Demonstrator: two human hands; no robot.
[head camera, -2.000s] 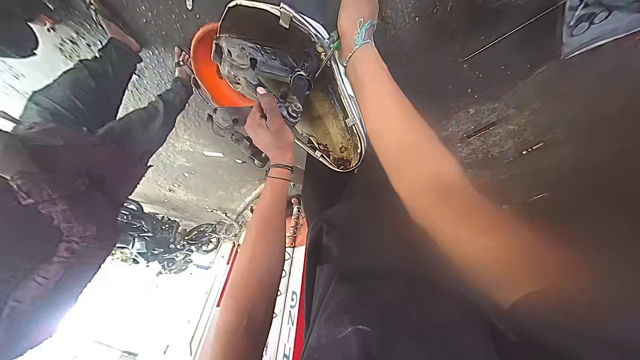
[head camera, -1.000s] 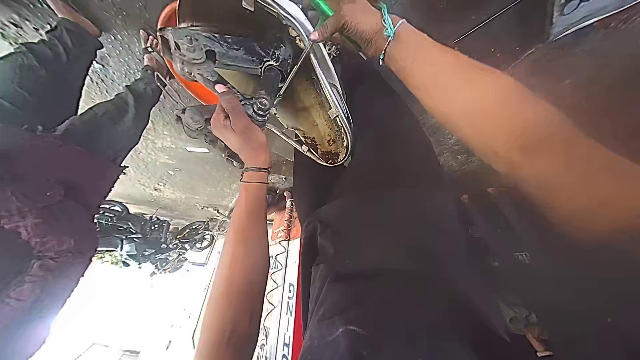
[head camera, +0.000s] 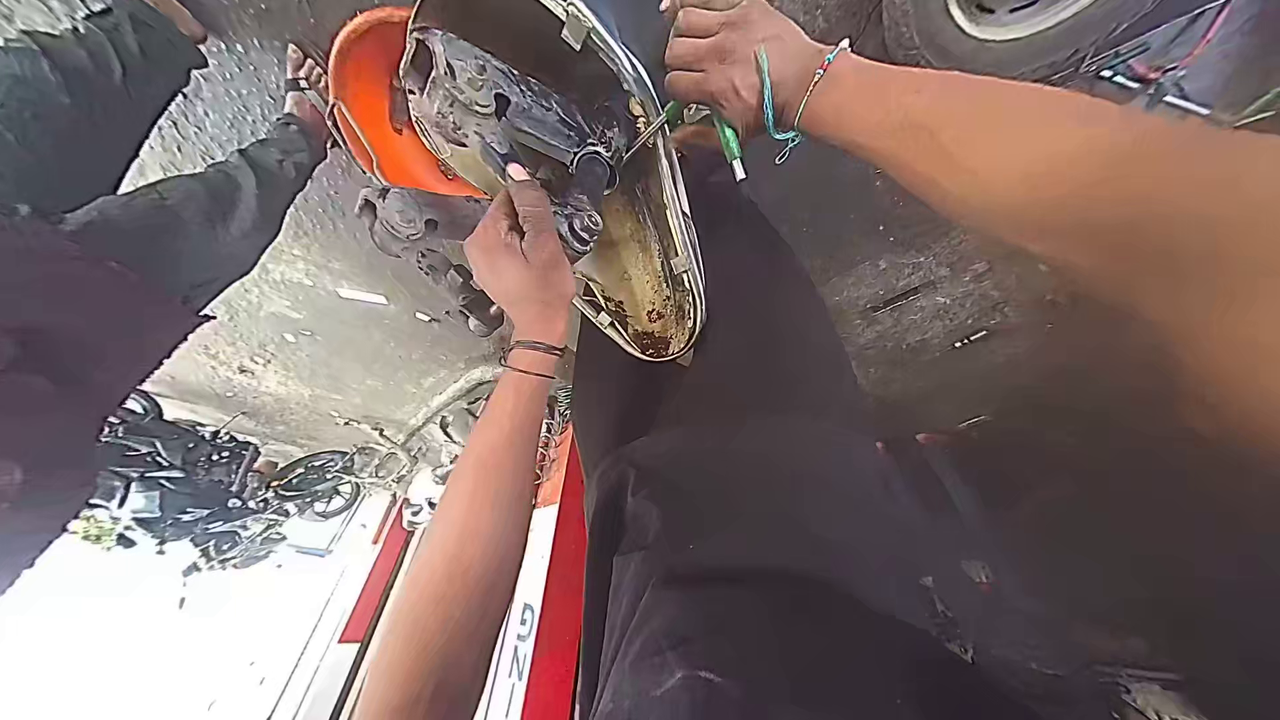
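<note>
My left hand (head camera: 525, 255) grips a dark, greasy metal arm (head camera: 540, 125) with a round bushing end, which lies across a metal shell (head camera: 655, 290) with a rusty, dirty inner tip. Up and to the right, my right hand (head camera: 740, 70) is closed on a green-handled tool (head camera: 728, 145); its thin metal shaft reaches over the shell's edge toward the round fitting by the arm. What the shaft's tip touches is not clear. An orange bowl-like container (head camera: 385, 100) shows behind the shell. More greasy metal castings (head camera: 415, 215) hang beside my left hand.
Another person's arm and leg (head camera: 220, 190) are at the left, with a hand near the orange container. A wheel with a tyre (head camera: 1000, 35) is at the top right. Parked motorcycles (head camera: 200, 480) and a red and white panel (head camera: 560, 560) are at the lower left. Small debris lies on the ground.
My right hand stays on the green-handled tool, now with its handle pointing downward beside the shell's rim. My left hand keeps its hold on the metal arm. The wheel has come into view.
</note>
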